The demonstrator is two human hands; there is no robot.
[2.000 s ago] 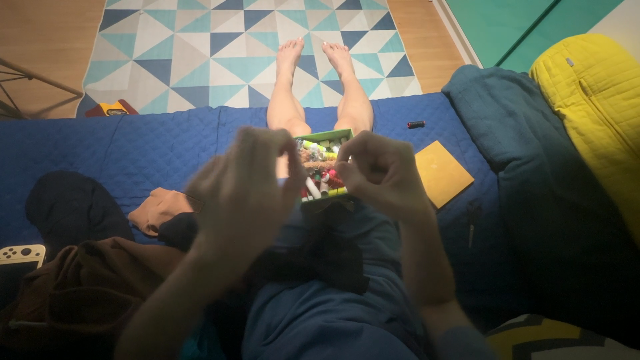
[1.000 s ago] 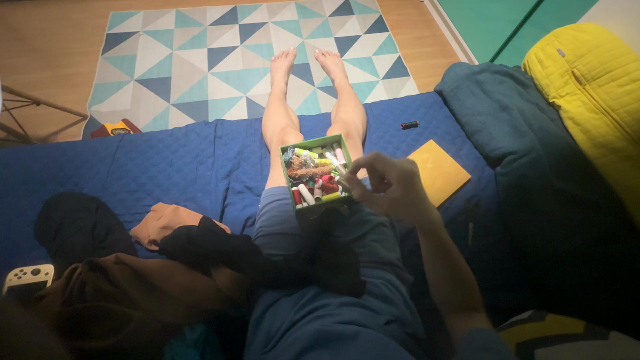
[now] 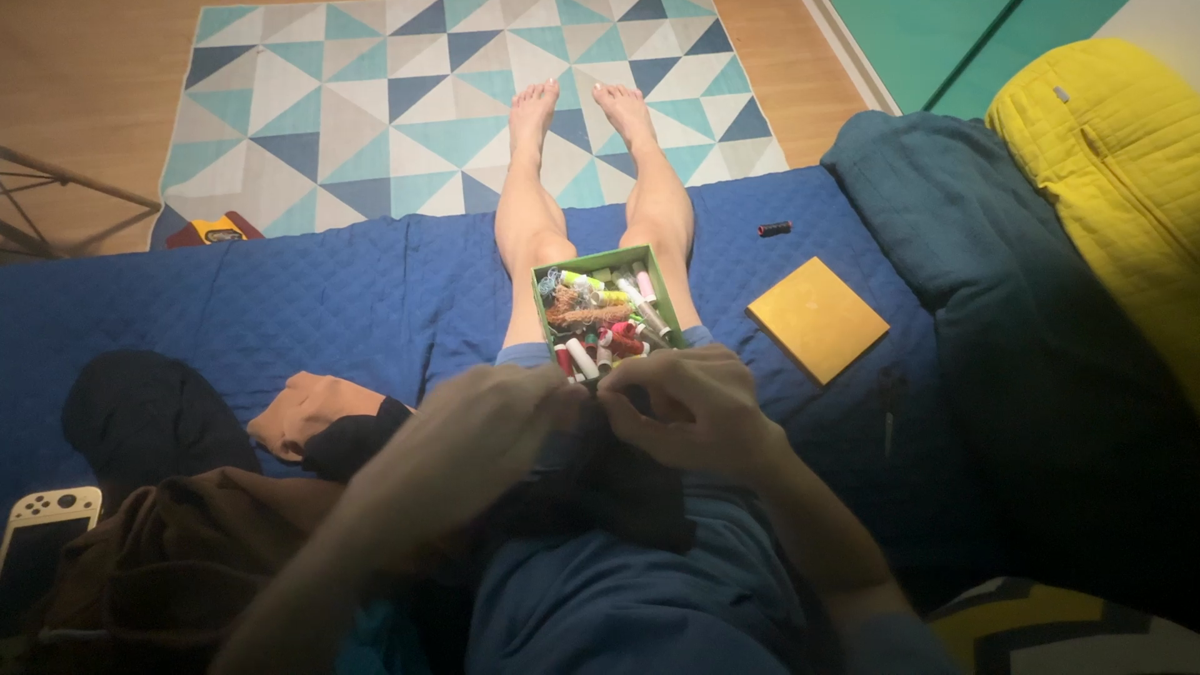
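A green box (image 3: pixel 664 286) full of thread spools rests on the lap, at the knees. At its near edge my left hand (image 3: pixel 502 422) and my right hand (image 3: pixel 689 403) are held close together, thumbs and fingertips pinched. Whatever lies between the fingertips is too small or dark to make out. Dark cloth (image 3: pixel 628 487) lies on the lap below both hands. A spool of dark thread (image 3: pixel 774 229) and a yellow square box lid or card (image 3: pixel 817 321) lie on the blue quilted cover to the right. A small slender tool (image 3: pixel 888 422) lies in shadow nearby.
On the left of the blue quilted cover (image 3: pixel 319 281) are a peach cloth (image 3: pixel 314 408), a dark cloth (image 3: pixel 155 412), brown fabric (image 3: pixel 178 553) and a handheld game console (image 3: pixel 52 525). Teal bedding (image 3: pixel 937 206) and a yellow quilt (image 3: pixel 1106 141) lie at the right. A patterned rug (image 3: pixel 422 112) covers the floor.
Both hands were raised in front of the box two seconds ago. One second ago only the right hand showed, beside the box. Now both are together, lower, at its near edge.
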